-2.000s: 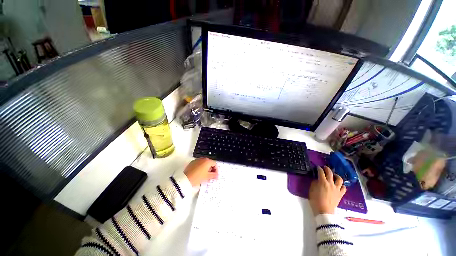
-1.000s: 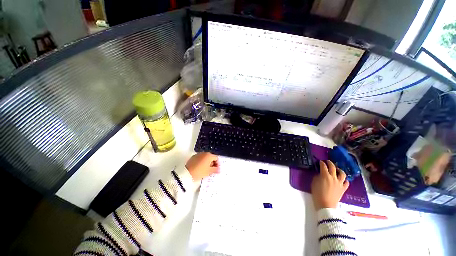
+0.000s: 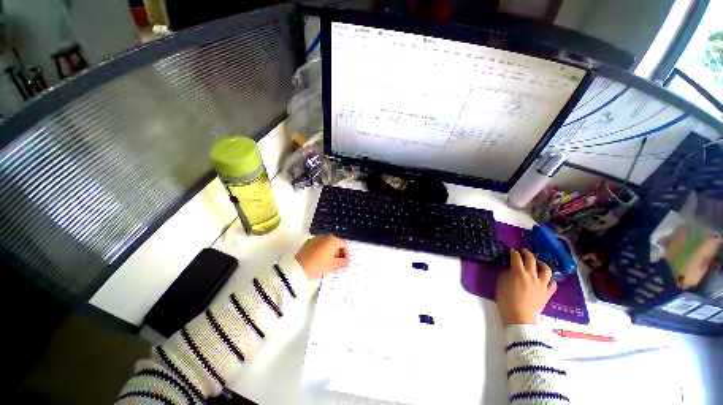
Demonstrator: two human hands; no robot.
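Note:
My right hand (image 3: 525,286) lies over the black mouse (image 3: 504,258) on the purple mouse pad (image 3: 483,278); the hand covers most of the mouse. My left hand (image 3: 323,255) rests with curled fingers at the top left corner of the white paper sheet (image 3: 380,316); nothing can be made out in it. The sheet has faint writing and two small black rectangles. The black keyboard (image 3: 404,224) lies beyond the sheet. The monitor (image 3: 452,103) shows a white page with text and table lines.
A yellow-green-lidded bottle (image 3: 252,190) and a black smartphone (image 3: 193,291) are at the left. A blue object (image 3: 552,250) is just beyond my right hand. A red pen (image 3: 585,336), a pen holder (image 3: 606,198), a white bottle (image 3: 537,180) and a dark blue basket (image 3: 646,277) are at the right.
The view has shifted slightly, so the desk things sit a little higher in the picture. My hands keep their places on the mouse and at the sheet's corner.

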